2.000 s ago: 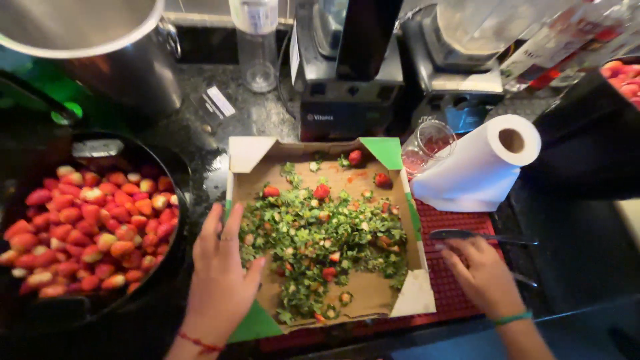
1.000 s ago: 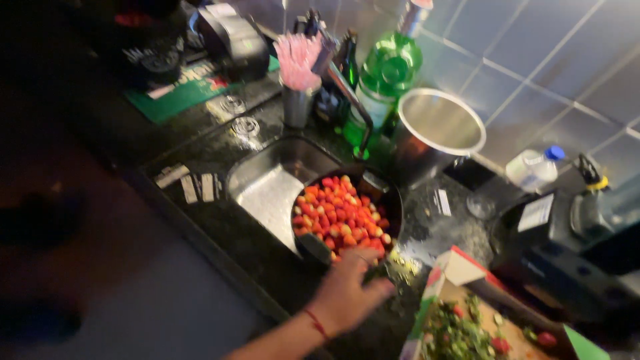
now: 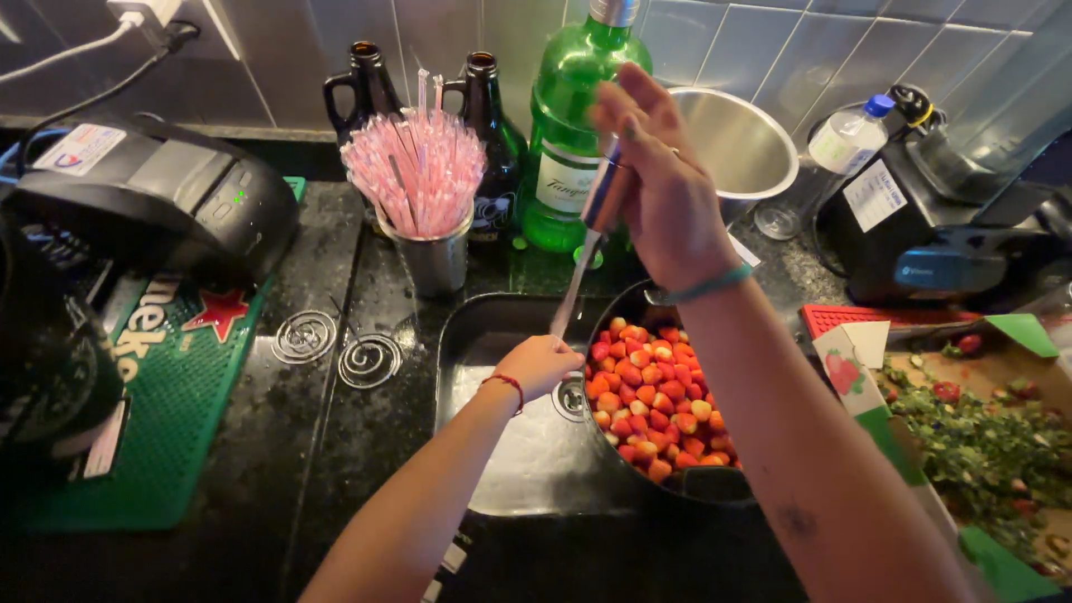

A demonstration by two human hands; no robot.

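Note:
My left hand is over the metal sink, fingers curled, at the lower end of a narrow pale streak that looks like water from the metal faucet. Its fingertips are partly hidden. My right hand is raised beside the faucet, in front of the green bottle, with its fingers up and apart; whether it touches the faucet is unclear. A black pan of hulled strawberries rests over the sink's right side, partly behind my right forearm.
A metal cup of wrapped pink straws and dark bottles stand behind the sink. A steel pot is at the back right. The cardboard box holds strawberry tops. A green bar mat and black machine lie left.
My left hand has moved from the pan's edge to the sink. My right hand, by a utensil beside the box two seconds ago, is now raised near the faucet. The view has swung left.

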